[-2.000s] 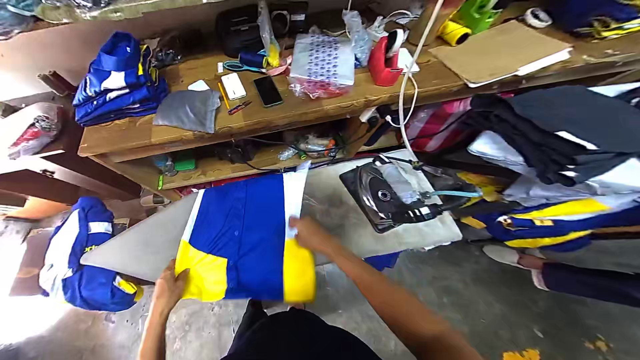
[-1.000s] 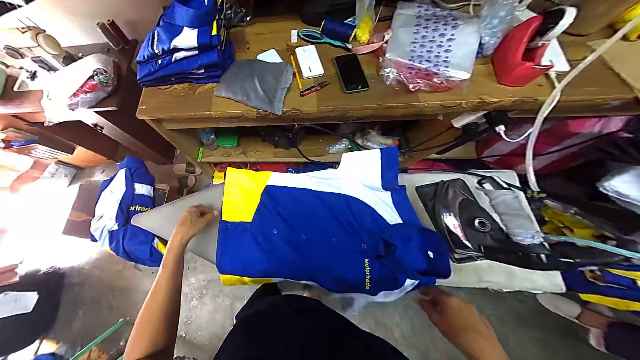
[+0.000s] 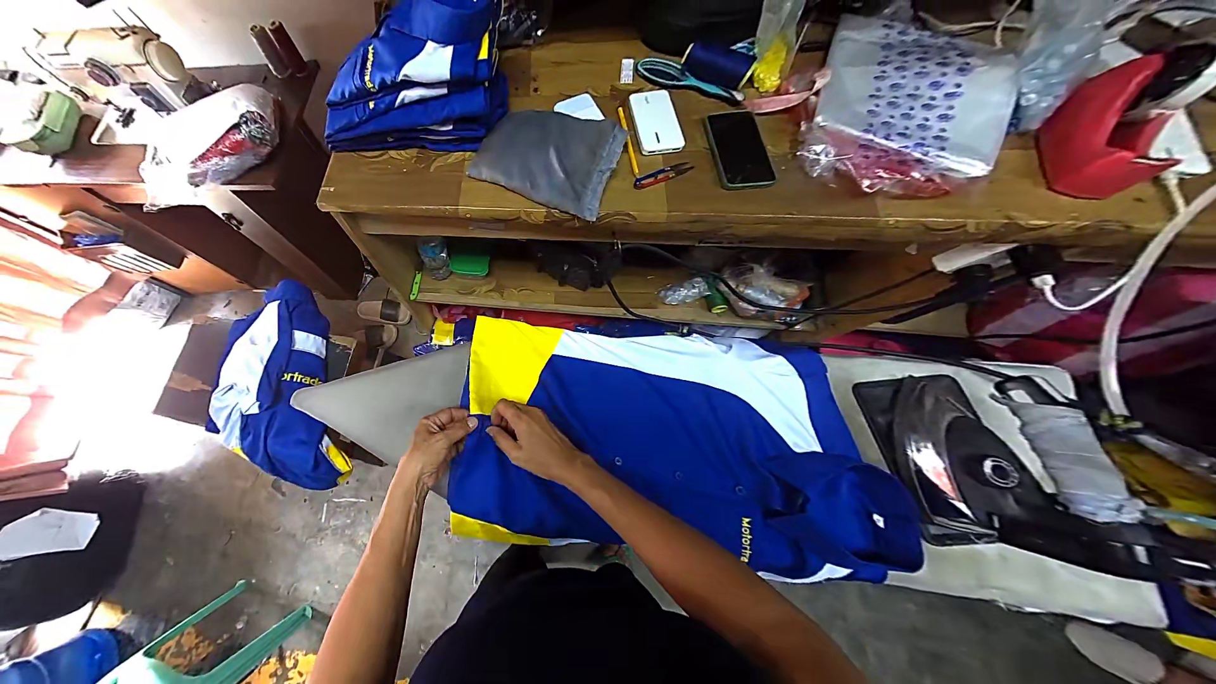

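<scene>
A blue, yellow and white collared shirt (image 3: 655,408) lies spread over an ironing board (image 3: 385,394), its collar to the right. My left hand (image 3: 443,439) pinches the shirt's hem at the left edge, by the yellow panel. Close beside it, my right hand (image 3: 534,439) has thumb and fingers on the same edge of the cloth; the fingertips partly hide the fabric between them. An electric iron (image 3: 950,456) rests on the board to the right of the collar, its handle wrapped in pale cloth.
Folded shirts (image 3: 413,81), a grey pouch (image 3: 551,157), a phone (image 3: 739,150) and thread snips (image 3: 662,175) lie on the wooden table (image 3: 570,220) behind the board. A cable (image 3: 1121,313) hangs near the iron. More garments (image 3: 280,385) are piled at left.
The shirt, folded narrower two seconds ago, is now spread out along the board. My right hand has moved from near the collar to the hem beside my left hand.
</scene>
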